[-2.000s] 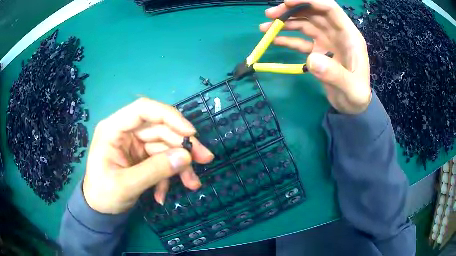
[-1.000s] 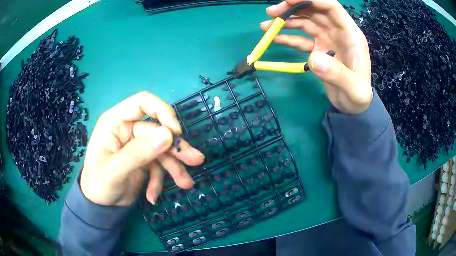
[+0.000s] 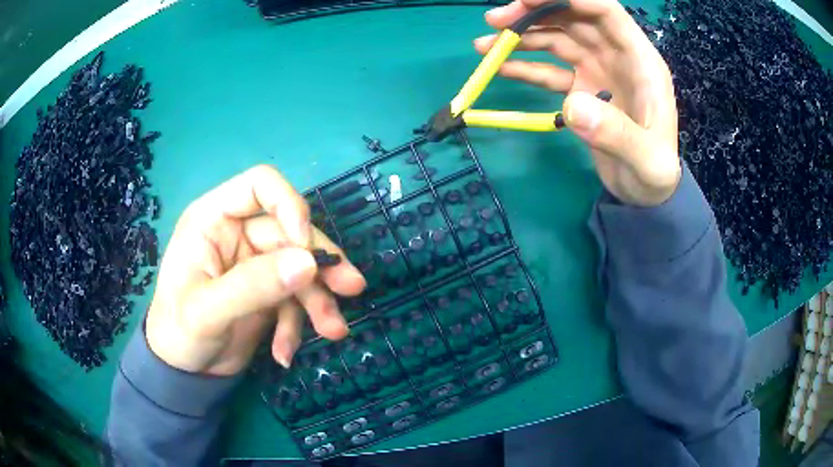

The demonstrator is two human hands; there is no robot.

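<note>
A flat black part frame (image 3: 421, 288) lies tilted on the green surface, with rows of small parts inside. My left hand (image 3: 251, 274) is above its left side and pinches a small black part (image 3: 325, 259) between thumb and fingers. My right hand (image 3: 607, 100) holds the side cutters (image 3: 489, 77) with the yellow handles spread apart. Their dark jaws are at the frame's far edge; whether they touch it I cannot tell. A single small black part (image 3: 373, 144) lies just beyond the frame's far edge.
A heap of loose black parts (image 3: 80, 214) lies at the left, and a larger heap (image 3: 753, 137) at the right. A black stack (image 3: 365, 7) is cut off at the far edge. Cream trays or cartons (image 3: 811, 383) show low at the right. The bench has a pale curved edge (image 3: 64, 68).
My left hand has moved a little left, and the small part in its fingers has turned. My right hand and the side cutters have hardly moved.
</note>
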